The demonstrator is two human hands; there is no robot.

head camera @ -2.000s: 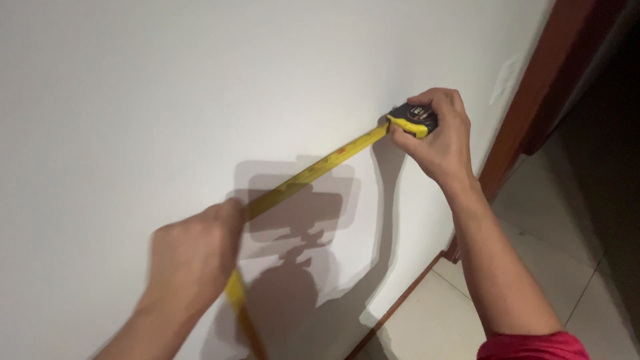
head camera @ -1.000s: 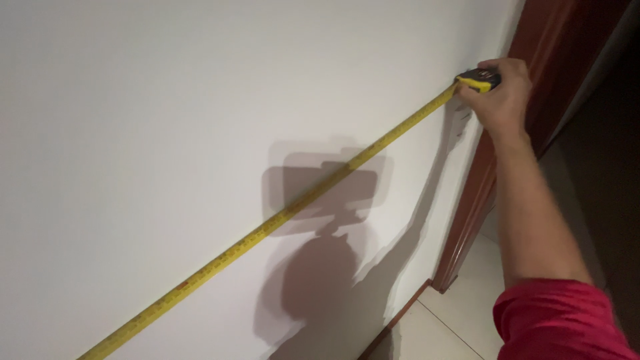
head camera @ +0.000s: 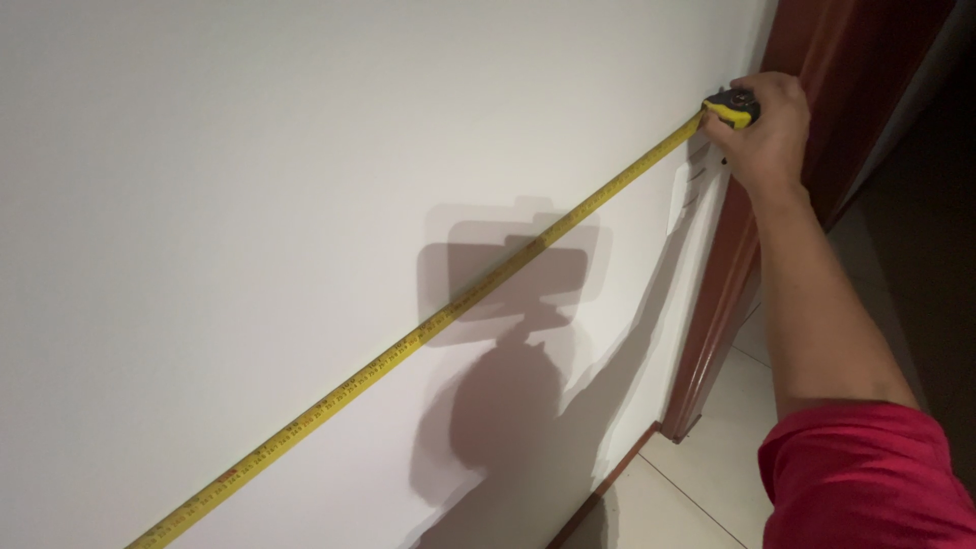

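Note:
My right hand point(head camera: 770, 137) grips the black and yellow case of a tape measure point(head camera: 733, 108) at the upper right, close to a wooden door frame. From the case the yellow tape blade point(head camera: 427, 329) runs straight and taut, slanting down and left along the white wall to the bottom edge of the view. Printed marks show on the blade. Its far end lies outside the frame. My left hand is out of view.
The white wall point(head camera: 229, 191) fills the left and middle, with shadows cast on it. A reddish-brown wooden door frame point(head camera: 717, 320) stands at the right. Below are a wooden baseboard point(head camera: 610, 482) and light floor tiles point(head camera: 686, 480). A dark area lies beyond the frame.
My right hand has moved right with the tape case, up to the door frame, and more blade shows. My left hand, at the blade two seconds ago, has left the view.

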